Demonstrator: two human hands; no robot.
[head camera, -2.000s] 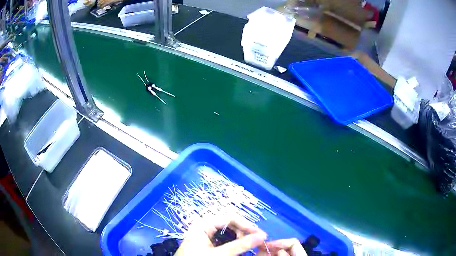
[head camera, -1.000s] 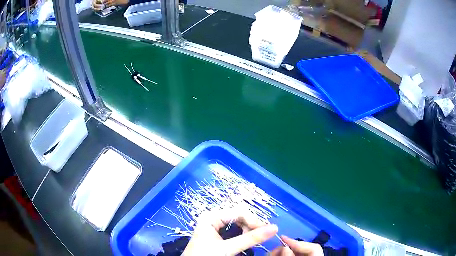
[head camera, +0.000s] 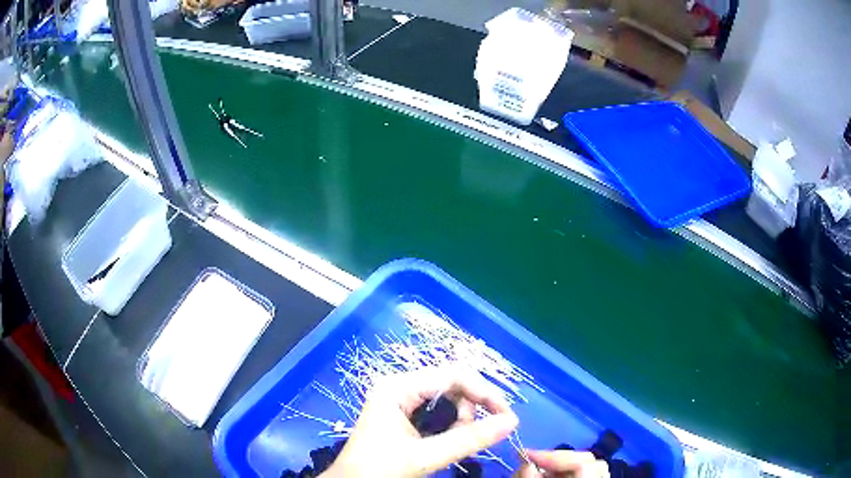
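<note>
My left hand (head camera: 406, 434) is over the near part of the blue work tray (head camera: 411, 269), its fingers curled around a black housing (head camera: 435, 414). A thin lead (head camera: 519, 446) shows between the fingertips of my left hand and my right hand. My right hand (head camera: 565, 464) is cut off by the bottom edge, its fingers pinched on the lead's lower end. A loose pile of white leads (head camera: 420, 345) lies in the tray beyond my hands. More black housings (head camera: 322, 459) lie at the tray's near side, on both sides of my hands.
A flat white-filled box (head camera: 207, 347) and a clear plastic bin (head camera: 119, 245) stand left of the tray. A finished assembly (head camera: 227, 121) lies on the green belt (head camera: 420, 205). Across it are white tubs (head camera: 523, 65), a blue tray (head camera: 661, 161) and a black bag (head camera: 829, 266). A metal post (head camera: 149, 93) stands left.
The assembly on the belt has moved left and away. The view has shifted slightly. My hands remain close together over the tray, and the black housing shows more clearly in my left hand.
</note>
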